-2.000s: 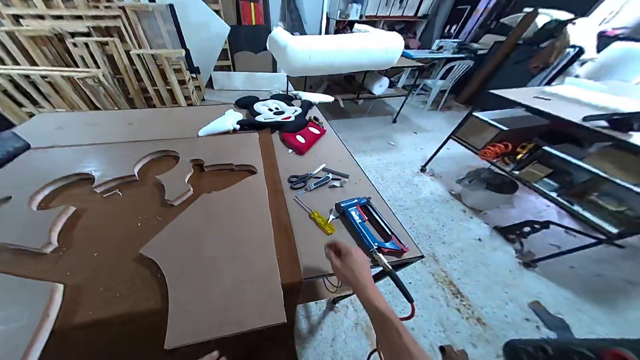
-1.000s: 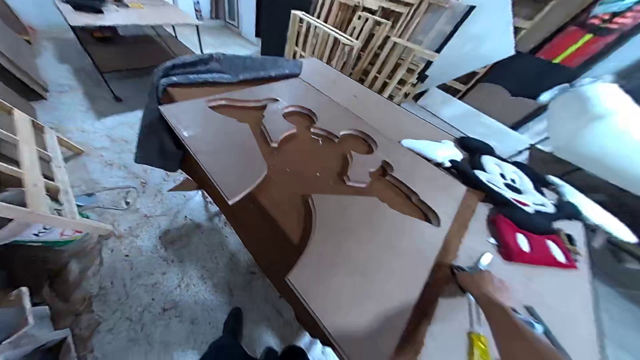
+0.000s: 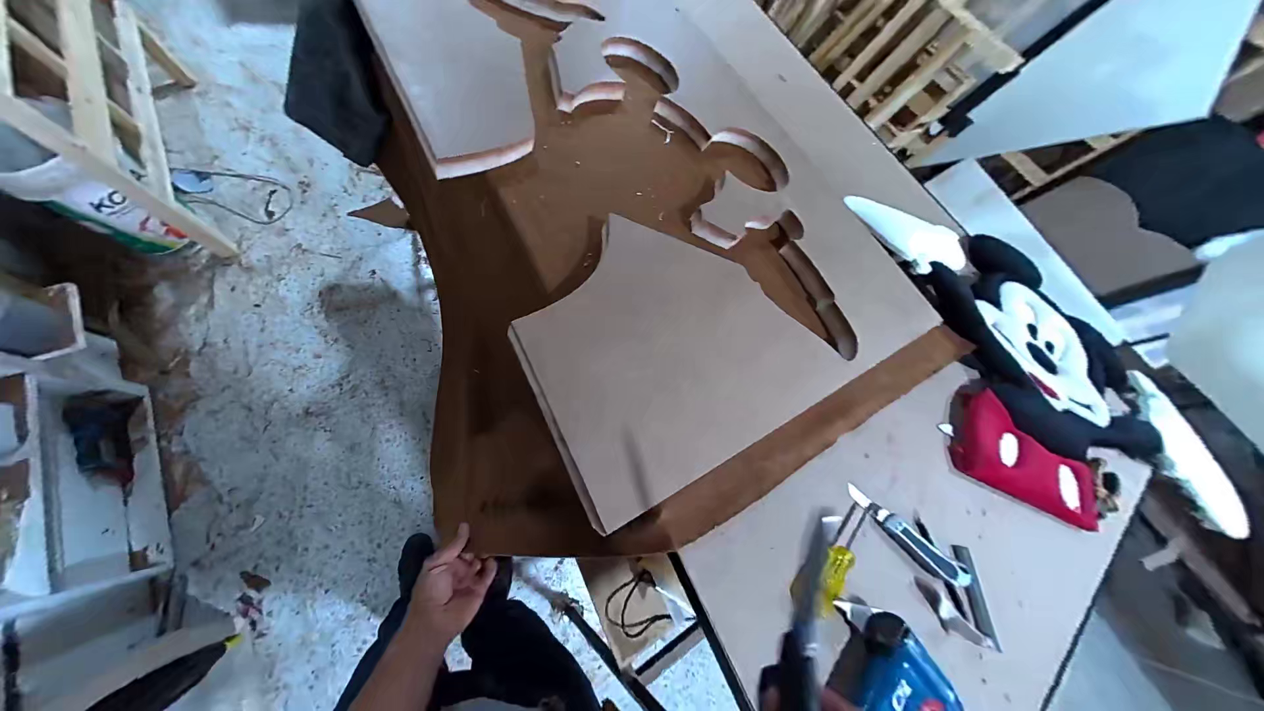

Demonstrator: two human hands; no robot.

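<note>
My left hand (image 3: 449, 592) pinches the near left corner of a brown cloth (image 3: 513, 504), which hangs past the table's edge. On the cloth lies a thick board (image 3: 671, 375) with a figure-shaped cutout. My right hand (image 3: 839, 699), mostly hidden at the bottom edge, holds blurred black-handled scissors (image 3: 812, 592), blades pointing up. Beside it is a blue staple gun (image 3: 904, 667). A yellow-handled screwdriver (image 3: 837, 573), partly behind the scissors, a utility knife (image 3: 918, 546) and other metal tools (image 3: 973, 597) lie on the table. Farther right is a plush Mickey Mouse figure (image 3: 1047, 355) with red shorts.
The table's bare surface (image 3: 741, 592) shows around the tools. A dark cloth (image 3: 336, 79) hangs at its far left. Wooden frames (image 3: 89, 109) and a white bucket (image 3: 118, 212) stand left on the floor. Slatted wood (image 3: 879, 59) and a white panel (image 3: 1096, 89) are at the back right.
My right hand, empty two seconds ago near the staple gun, reached to the tools and now holds the scissors. My left hand has come into view at the brown cloth's corner. The view has swung.
</note>
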